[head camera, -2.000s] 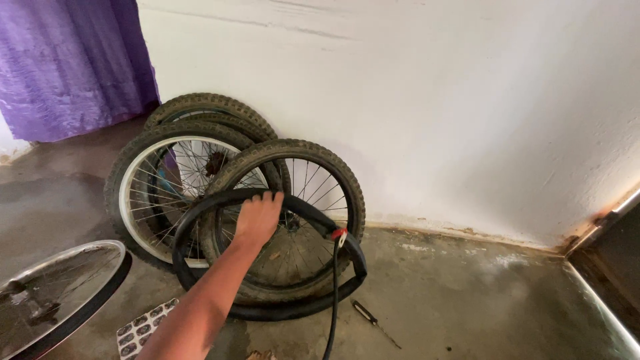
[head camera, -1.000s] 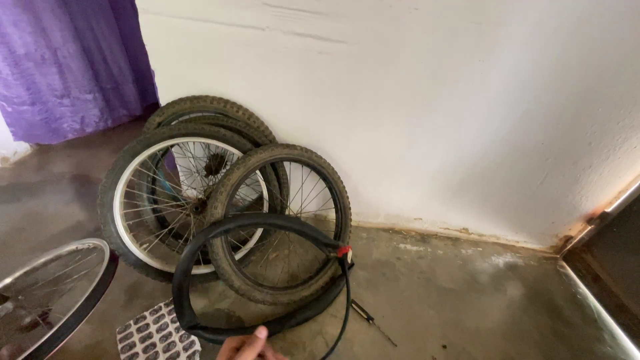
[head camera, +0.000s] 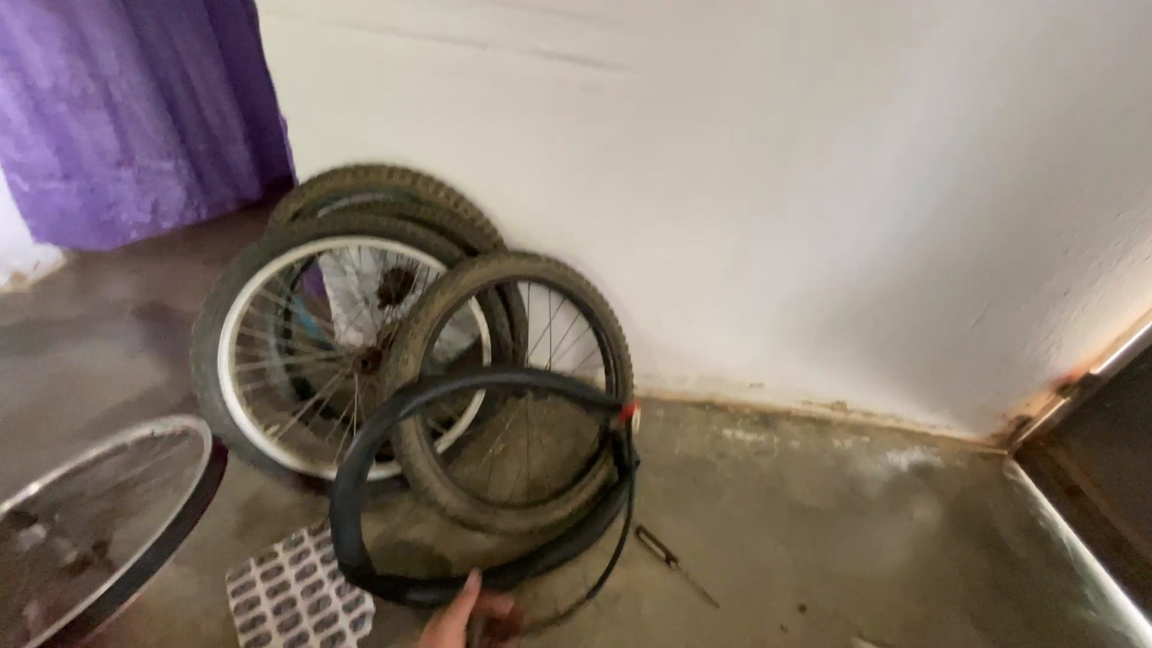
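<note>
My left hand (head camera: 468, 616) shows at the bottom edge, blurred and cut off. Its raised thumb or finger overlaps the lower edge of a black inner tube (head camera: 355, 477); whether it grips anything is unclear. The tube forms a loop in front of a bicycle wheel with a knobby tyre (head camera: 621, 346). At the tube's right side is a red fitting (head camera: 628, 412), from which a thin black hose (head camera: 621, 540) curves down towards my hand. A screwdriver-like tool (head camera: 670, 560) lies on the floor to the right. My right hand is out of view.
A silver-rimmed bicycle wheel (head camera: 229, 396) and more knobby tyres (head camera: 387, 175) lean by the white wall (head camera: 765, 180). Another rim (head camera: 193, 504) lies at left, beside a patterned sheet (head camera: 288, 589). A purple curtain (head camera: 135, 117) hangs at upper left; a dark doorway edge (head camera: 1080, 450) is at right.
Two seconds ago my left hand held the top of the inner tube with the arm stretched out. It has since drawn back to the tube's lower edge, and the tube's loop sits lower.
</note>
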